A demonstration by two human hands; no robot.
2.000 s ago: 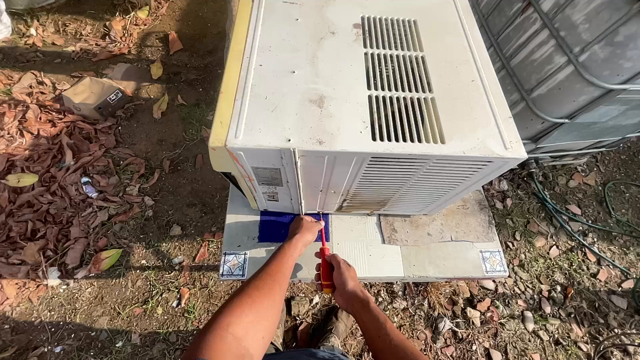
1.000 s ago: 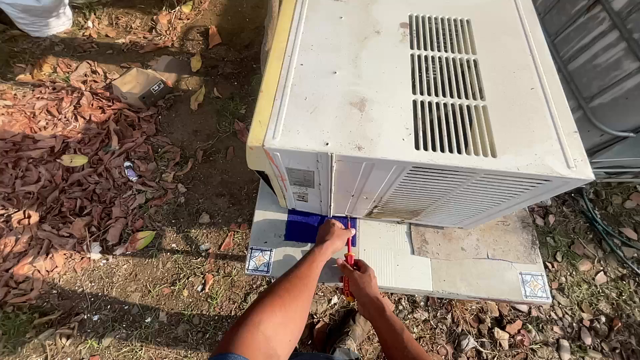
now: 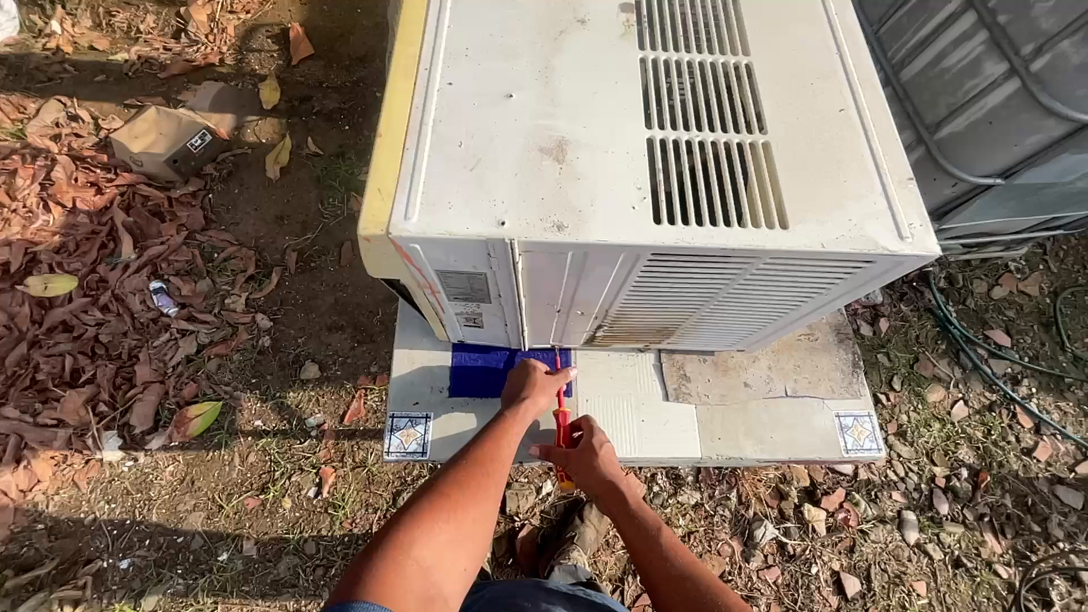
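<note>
A white window air conditioner (image 3: 527, 153) with louvred vents rests on a tiled slab (image 3: 637, 425). My right hand (image 3: 586, 459) holds the red and yellow handle of a screwdriver (image 3: 562, 425), whose red shaft points away from me. The screwdriver's tip meets the lower edge of the casing's near side, right of a vertical seam. My left hand (image 3: 537, 384) is at the shaft, fingers around or against it; their exact grip is partly hidden. Beneath that hand lies a dark blue tile (image 3: 480, 371) on the slab, partly covered by it.
A grey tank in a metal cage (image 3: 1011, 110) stands at the right, with a green hose (image 3: 977, 361) on the ground below it. Dry leaves (image 3: 110, 323) and a cardboard box (image 3: 161, 144) lie at the left. Stones (image 3: 814, 517) are scattered in front of the slab.
The view has shifted somewhat. Both hands stay at the screwdriver by the casing's lower edge. The right hand's fingers around the handle look more spread than a second ago.
</note>
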